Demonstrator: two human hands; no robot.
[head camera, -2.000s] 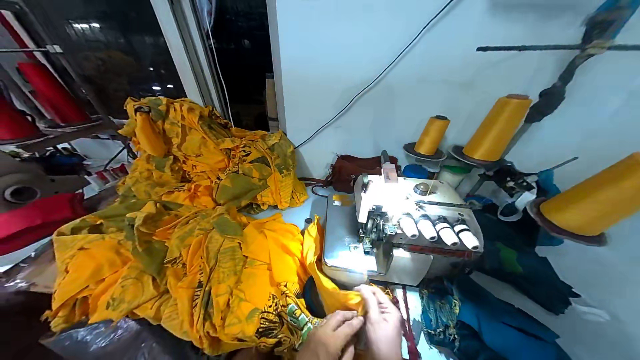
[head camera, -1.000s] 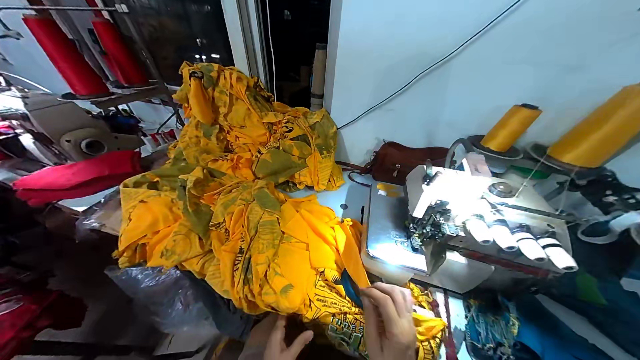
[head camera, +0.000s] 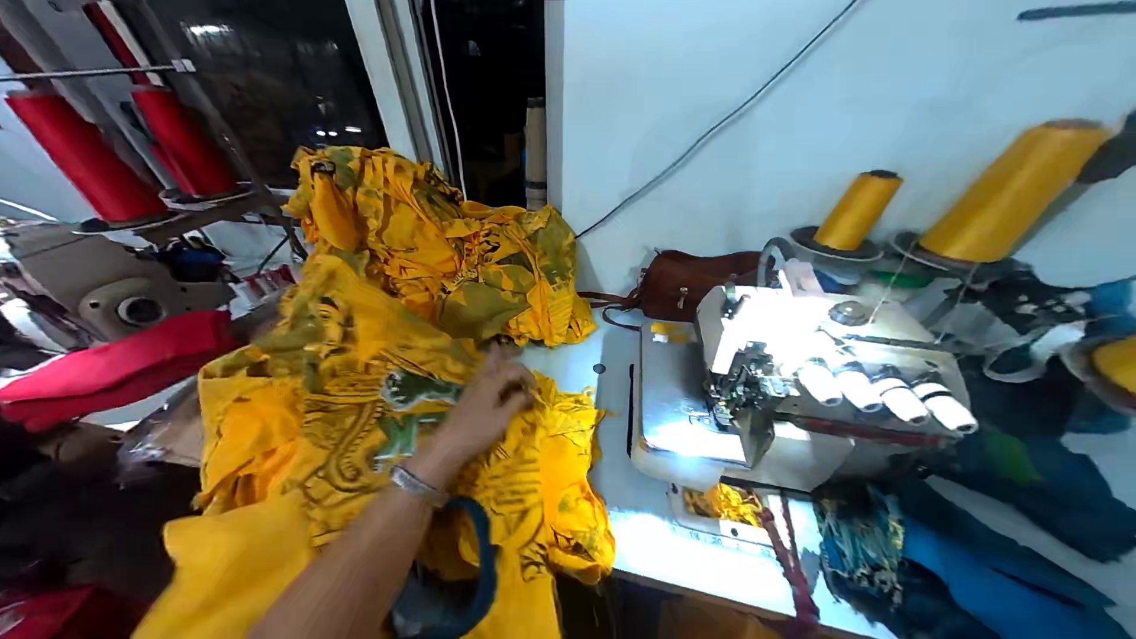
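My left hand (head camera: 495, 390), with a band on its wrist, reaches over a heap of yellow printed fabric (head camera: 355, 399). Its fingers touch the cloth, but blur hides whether they grip it. Below the wrist a dark blue ribbed neckband (head camera: 484, 568) curves on the yellow cloth. My right hand is out of view. To the right of the heap stands an overlock sewing machine (head camera: 754, 373) with its lamp lit and a metal plate (head camera: 679, 399) at its left. Cut yellow scraps (head camera: 732, 503) lie in the opening at the table's front.
Yellow thread cones (head camera: 1012, 191) stand behind the machine, near a brown bag (head camera: 688, 282). Blue and dark fabric (head camera: 985, 568) lies at the right. At the left are another sewing machine (head camera: 115, 284), red thread cones (head camera: 84, 160) and red cloth (head camera: 115, 368).
My left hand has moved up onto the heap, away from the table's front edge. My right hand has gone out of view. The yellow garment beside the machine has shifted left.
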